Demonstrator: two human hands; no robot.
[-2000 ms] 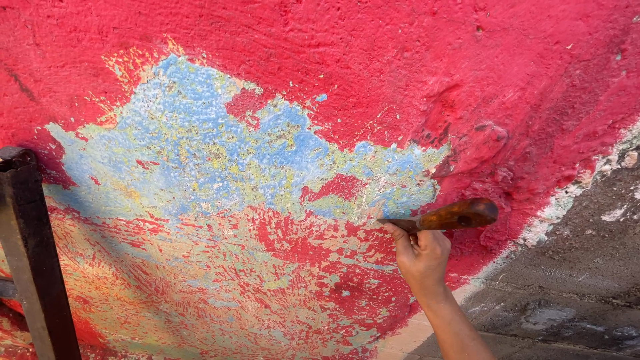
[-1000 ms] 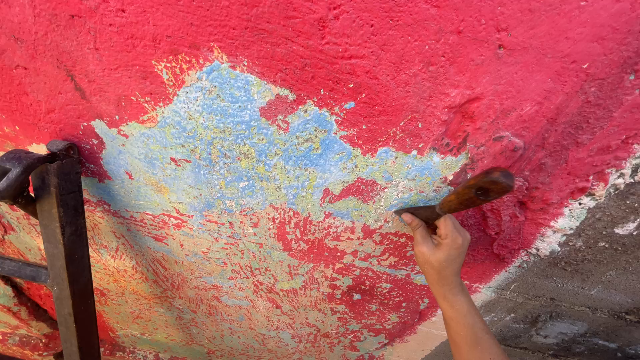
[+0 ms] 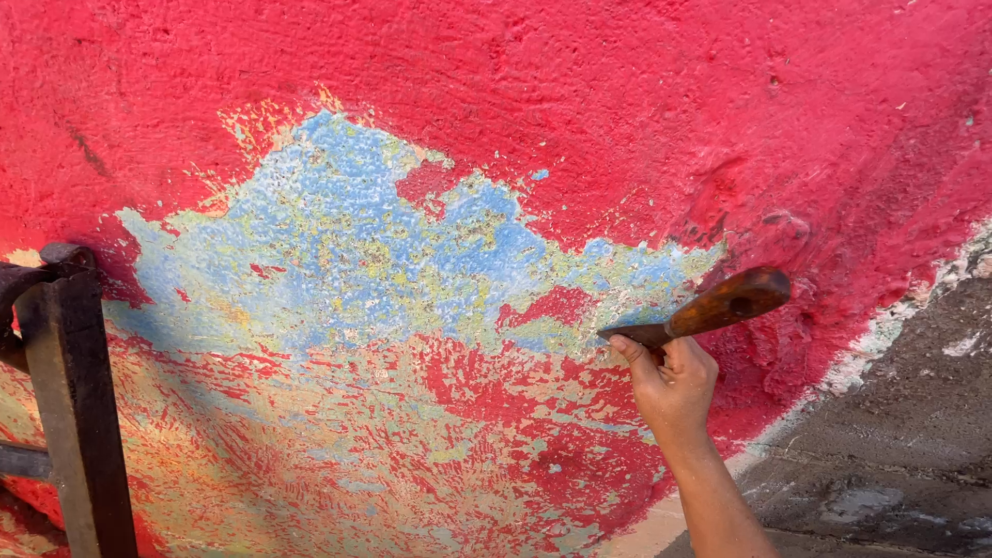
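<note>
My right hand grips a putty knife with a wooden handle low on its blade. The handle points up to the right, and the dark blade tip rests at the wall, by the lower right part of a bare patch. The wall has rough red paint. Within it lies a scraped patch of blue and yellow-green older paint, with streaky red and tan paint below. My left hand is out of view.
A dark metal post with a crossbar stands at the left edge, in front of the wall. At the lower right, grey-brown rough ground or masonry meets the wall along a whitish chipped edge.
The view has shifted, bringing more of the metal post in at the left. My right hand keeps its grip on the putty knife, its blade still at nearly the same part of the patch.
</note>
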